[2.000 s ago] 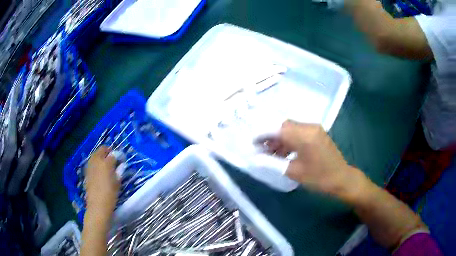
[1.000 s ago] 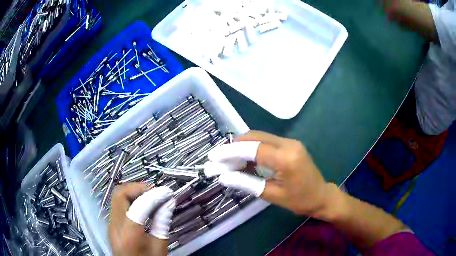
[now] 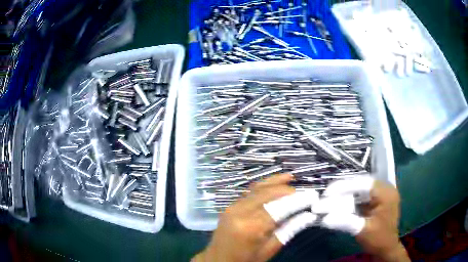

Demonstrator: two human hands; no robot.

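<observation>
My left hand (image 3: 256,215) and my right hand (image 3: 378,215) meet over the near edge of the central tray (image 3: 188,153). White coverings wrap their thumbs and fingers. The fingertips are pinched together and blurred; I cannot tell what small part lies between them. The tray is full of shiny silver cylinder units (image 3: 287,133), mostly lying crosswise, with a few slanting on top.
The left tray (image 3: 176,87) holds short metal tubes (image 3: 134,116) and a crinkled clear bag (image 3: 59,138). The blue tray (image 3: 336,43) with thin rods (image 3: 267,38) stands behind. The white tray (image 3: 421,128) with white pieces (image 3: 403,64) is at the right. Blue bins stand far left.
The view has turned and shifted left, so the left tray shows more fully and the other person's arm is out of view. My hands have come together at the tray's near edge.
</observation>
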